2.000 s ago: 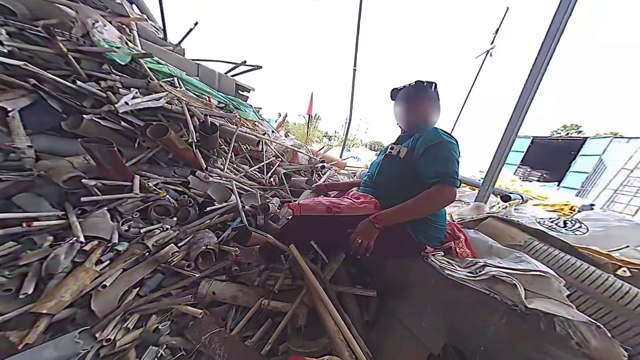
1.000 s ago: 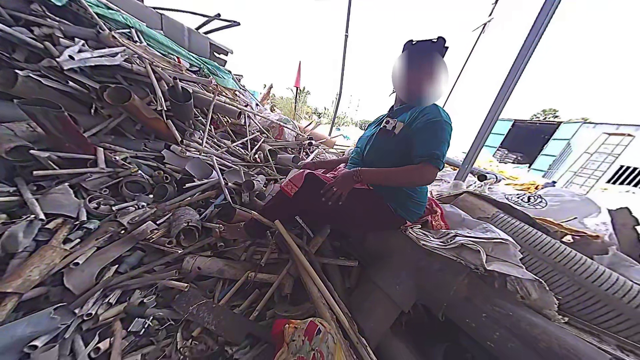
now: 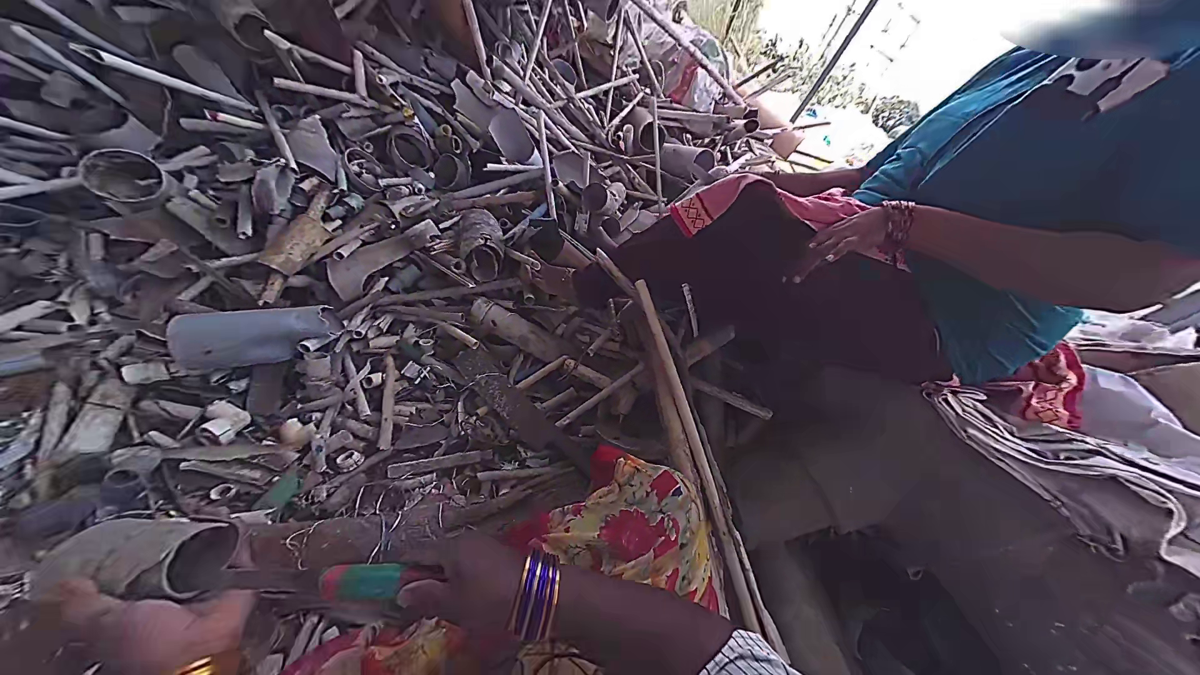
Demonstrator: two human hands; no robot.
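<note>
My left hand (image 3: 155, 623), blurred at the bottom left with a gold-coloured ring or bangle, lies against the lower side of a short grey pipe piece (image 3: 122, 558); its grip is not clear. Blue and gold bangles circle the wrist of my right hand (image 3: 459, 581), which is closed around a tool with a green and red wrapped handle (image 3: 361, 581). The tool's dark end points left, towards the open mouth of the pipe piece; its kind cannot be told. Floral red and yellow cloth (image 3: 637, 525) lies around my forearm.
A heap of broken plastic pipes (image 3: 375, 253) spreads over the left and centre. A grey pipe length (image 3: 248, 337) rests on it. Long thin sticks (image 3: 684, 412) slant down beside my forearm. A person in a teal shirt (image 3: 1031, 159) sits at the right, a hand on the lap.
The view has tilted down strongly towards the heap. Both my hands, the pipe piece beside them and the tool are now in sight. The seated person's hand stays at the lap.
</note>
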